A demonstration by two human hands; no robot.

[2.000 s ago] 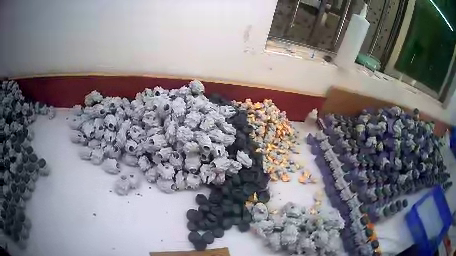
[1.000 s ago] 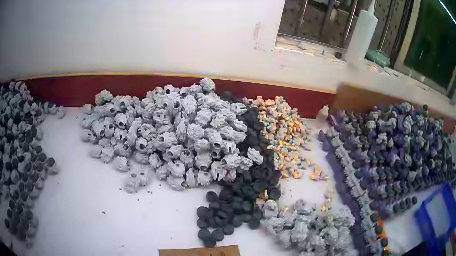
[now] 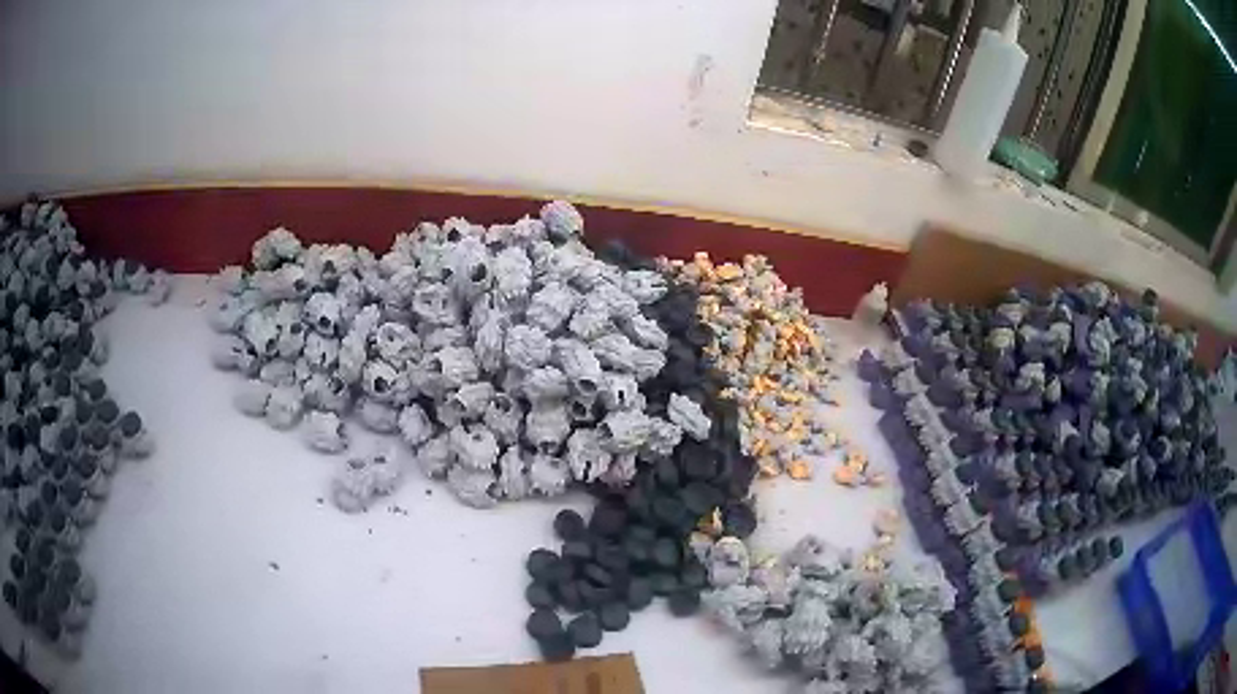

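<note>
Neither of my hands is in view. A large heap of light grey knobbly hollow shells (image 3: 461,353) lies in the middle of the white tabletop (image 3: 217,569), some with dark openings showing. Black round discs (image 3: 611,556) lie to its right and in front. Small orange-and-white pieces (image 3: 773,359) are heaped behind and right of the discs. A smaller pile of grey pieces (image 3: 834,610) lies at the front right. A brown cardboard piece (image 3: 529,677) is cut off by the bottom edge.
Grey units with dark ends (image 3: 54,447) crowd the far left. Purple-and-grey units (image 3: 1072,407) stand in dense rows at right, beside a blue plastic frame (image 3: 1129,597). A small pale bottle (image 3: 875,304) is by the dark red back edge. A white bottle (image 3: 982,102) stands on the windowsill.
The view has shifted, so the table things sit further right than two seconds ago and slightly higher than one second ago. No piece has visibly been moved.
</note>
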